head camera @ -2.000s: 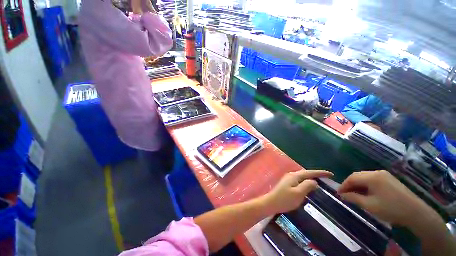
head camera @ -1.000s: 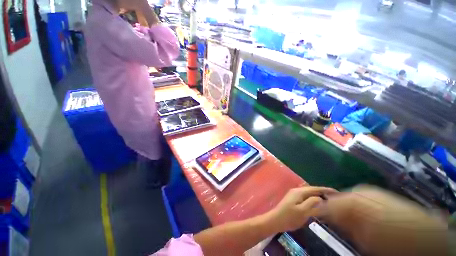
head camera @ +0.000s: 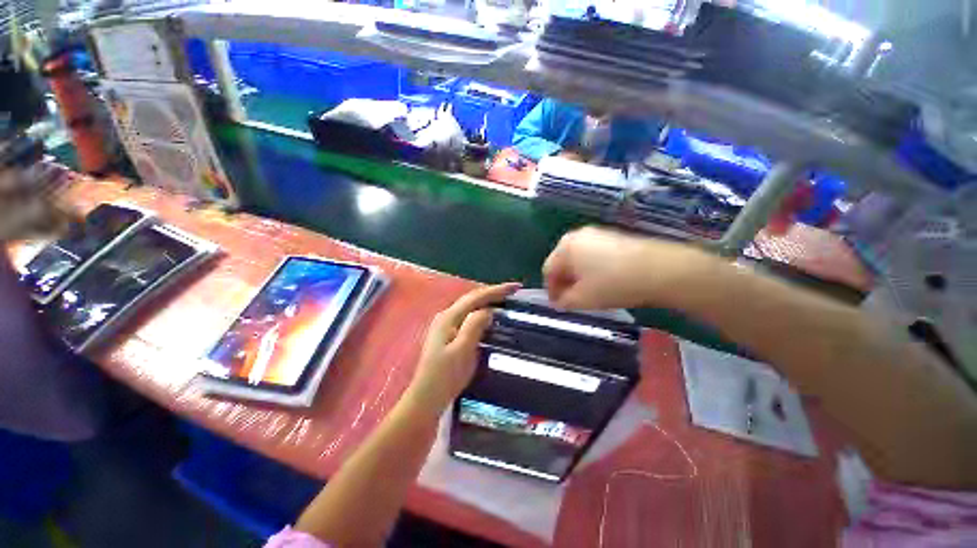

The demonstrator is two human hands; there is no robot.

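Note:
Several dark tablets stand stacked on edge with light layers between them. A dark tablet leans in front, showing a small colour picture and a white block near its top. White sheets lie beneath. My left hand grips the stack's left end, thumb in front and fingers over the top edge. My right hand is curled at the stack's back top edge; its fingertips are turned away, so whether it holds anything cannot be told.
A lit tablet on a white layer lies left on the red-orange bench. Dark tablets lie further left beside a person. A printed form with a pen and a thin white cord lie right.
The view has swung right, bringing the form and cord into sight. My right hand is now at the stack's back edge, apart from my left hand, which stays at the stack's left end.

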